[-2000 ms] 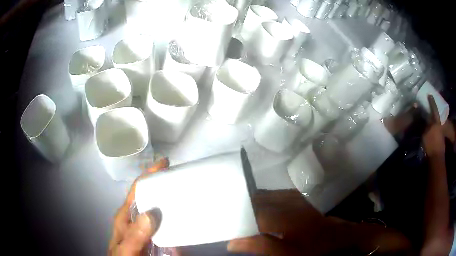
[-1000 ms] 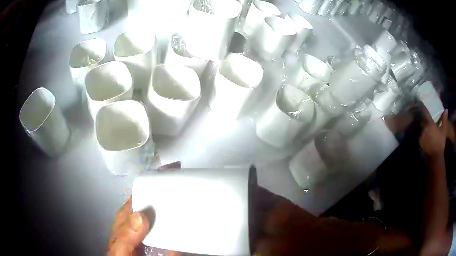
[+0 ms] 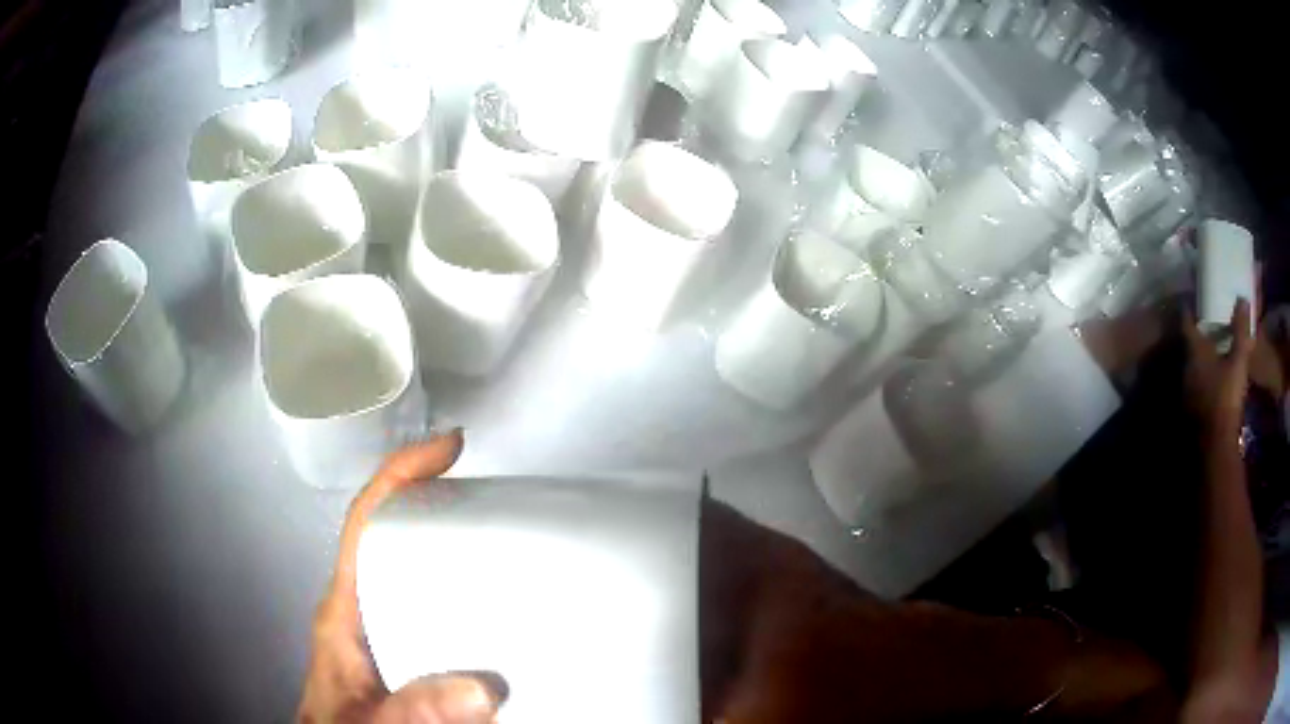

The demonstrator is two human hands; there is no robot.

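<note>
A white cup (image 3: pixel 545 594) lies on its side in front of me at the bottom centre, strongly overexposed and cut off by the lower edge. My left hand (image 3: pixel 375 608) grips its left end, with fingers over the top and the thumb across the near side. My right hand (image 3: pixel 764 608) is dark and blurred at the cup's right end; its fingers are hidden behind or inside the cup, so its grip is unclear.
Bare white cups stand beyond my left hand, one (image 3: pixel 340 354) close by. Bagged cups (image 3: pixel 799 333) stand and lie at centre right on the white table (image 3: pixel 566 410). At the right edge another person's hand (image 3: pixel 1219 368) holds a white cup (image 3: pixel 1224 269).
The held cup has turned and come lower and nearer. My left fingers now show over its top and the thumb has shifted down. The other person's cup is more upright.
</note>
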